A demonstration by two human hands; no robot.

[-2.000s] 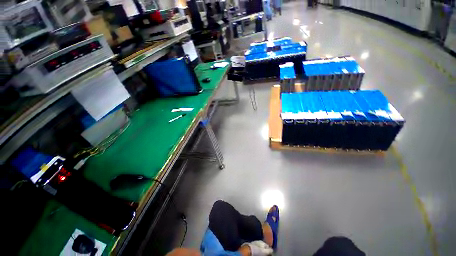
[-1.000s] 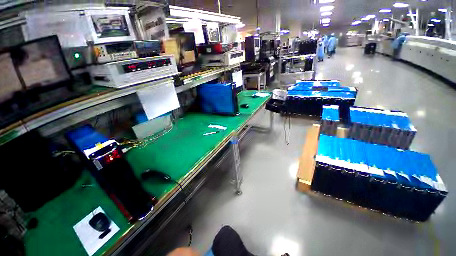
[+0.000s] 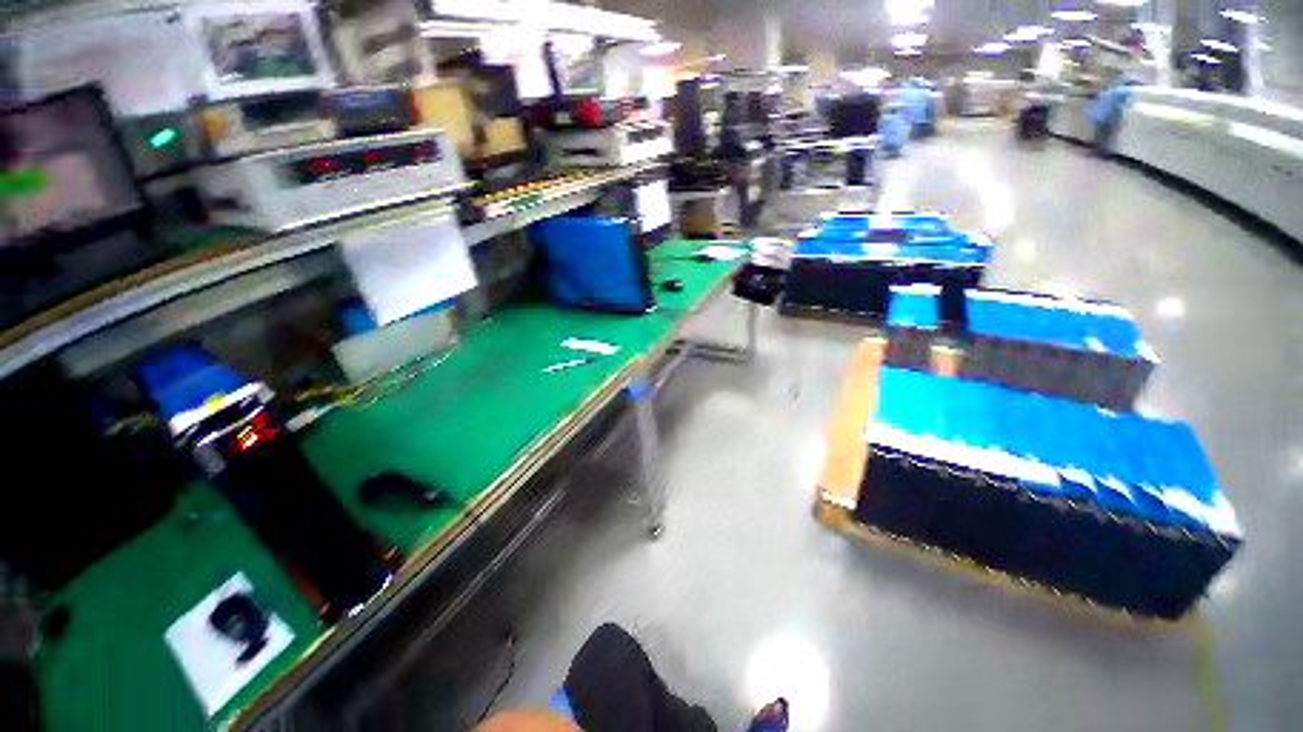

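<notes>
Neither of my hands shows clearly. A blurred skin-coloured patch is cut off at the bottom edge, and I cannot tell what it is. A blue-cased power module [image 3: 300, 529] lies on the green-matted bench [image 3: 493, 415], its black part towards the bench edge and red lit digits near its middle. A black computer mouse [image 3: 240, 618] sits on white paper [image 3: 200, 661] in front of it. A thick black cable [image 3: 400, 491] lies to the right of the module. A pen [image 3: 569, 365] and white label strip [image 3: 590, 345] lie farther along the mat.
Rows of blue modules [image 3: 1043, 443] stand on a tan base [image 3: 846, 451] on the floor at right, with more rows behind. Another blue unit [image 3: 589, 265] stands on the bench. White instruments [image 3: 343, 179] and a monitor [image 3: 65, 157] fill the shelf. People in blue are far off.
The view has swung up and left from the floor, then shifted slightly. The white-gloved hand near the blue footwear two seconds ago is out of view. The bench module and mouse stay put.
</notes>
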